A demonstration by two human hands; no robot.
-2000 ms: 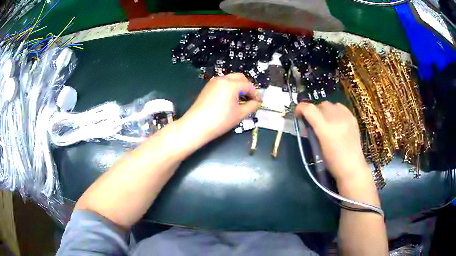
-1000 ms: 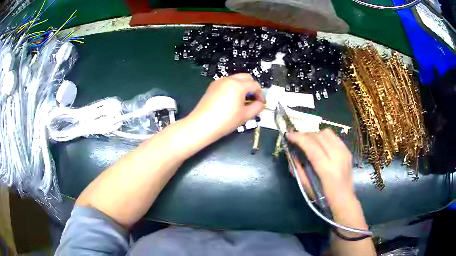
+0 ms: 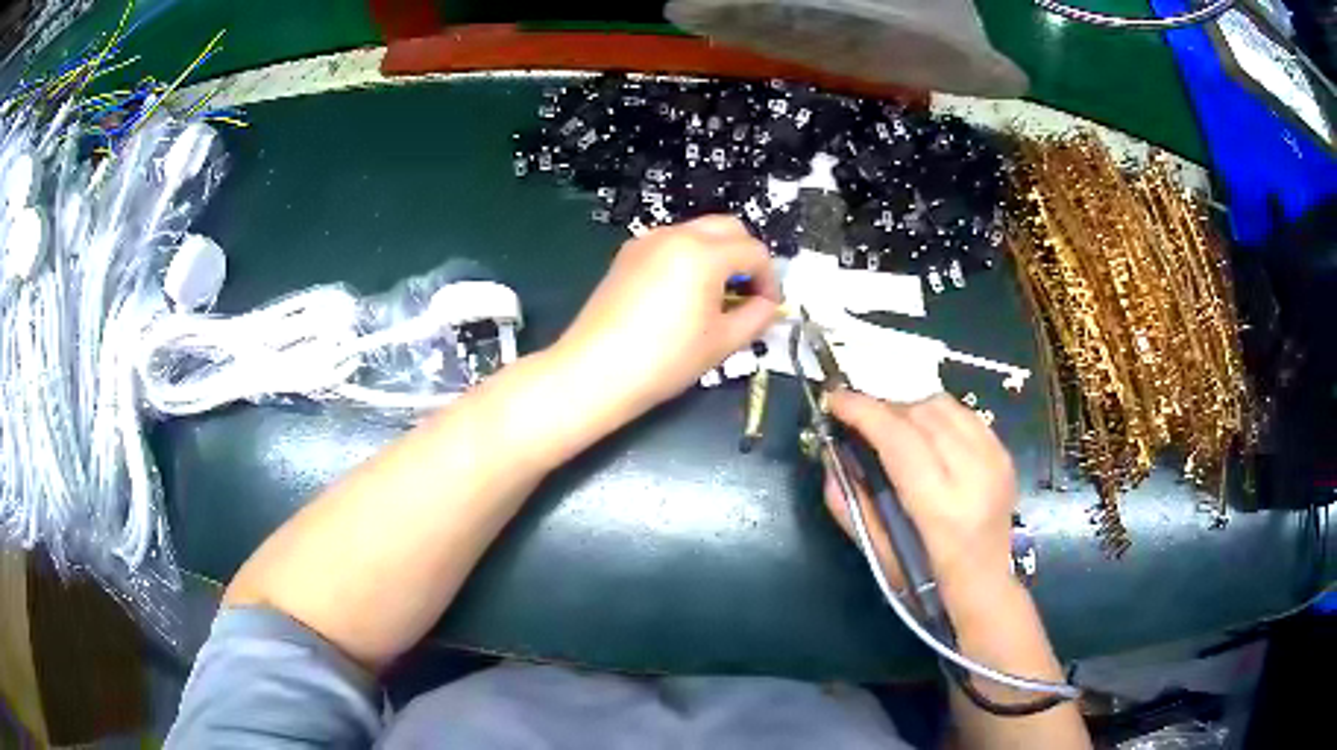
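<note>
My left hand (image 3: 682, 308) is closed at the centre of the bench, fingertips pinching thin cord wires, of which a bit of blue (image 3: 741, 280) shows. My right hand (image 3: 931, 476) holds a black pen-like soldering iron (image 3: 897, 539) with a grey-white lead. Its metal tip points up-left to the white masking tape (image 3: 880, 359), just right of my left fingertips. A brass-coloured post (image 3: 755, 406) sticks out below the tape; a second is mostly behind the iron. A thin pale strip (image 3: 990, 365) extends right from the tape. What the tip touches is too small to tell.
A bagged white power cord (image 3: 264, 352) lies left of my left forearm, with many more cords (image 3: 74, 352) at far left. A heap of black switches (image 3: 704, 139) lies behind my hands. Brass strips (image 3: 1136, 308) are piled at right. A translucent hood (image 3: 865, 37) hangs above.
The iron and my right hand have moved left and down, from right of the tape to beside my left fingertips. My left hand shifted slightly right. The pale strip right of the tape has come into view.
</note>
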